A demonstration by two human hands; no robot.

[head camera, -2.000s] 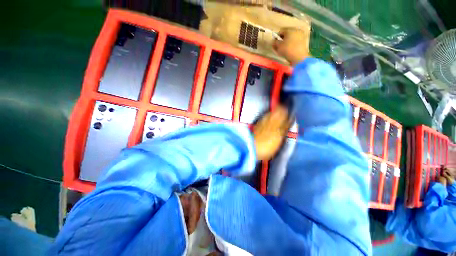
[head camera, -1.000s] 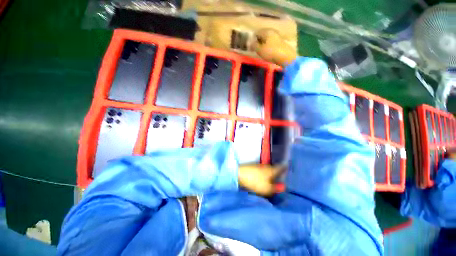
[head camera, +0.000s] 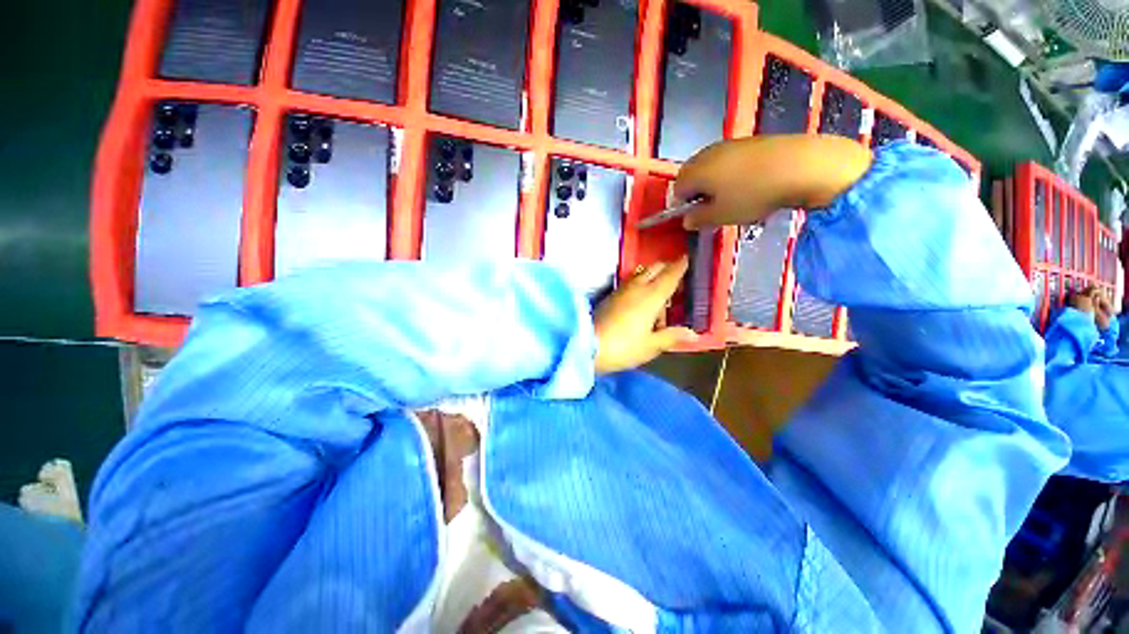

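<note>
A red foam tray (head camera: 109,211) holds grey-blue phones in two rows, such as one phone (head camera: 192,223) with dark lens rings at a top corner. In the lower right pocket a dark phone (head camera: 702,279) stands tilted against the right side, showing as a narrow slab. My left hand (head camera: 638,320) holds it at its left side, thumb low and fingers above; the exact grip is partly hidden. My right hand (head camera: 761,180) pinches a thin silver tool (head camera: 670,213), its tip over the red pocket floor left of the phone.
A second red tray (head camera: 867,93) with phones adjoins on the right. A further red tray (head camera: 1025,223) stands beyond it, by another person's hands (head camera: 1090,300) and blue sleeves. A fan (head camera: 1096,25) and clear plastic bags (head camera: 873,31) are at the top right. Brown cardboard (head camera: 755,396) shows below the tray edge.
My right hand has come down from the cardboard behind the tray to the lower right pocket, and the tool now shows. My left hand has moved up onto the pocket. The view has shifted nearer the bench front.
</note>
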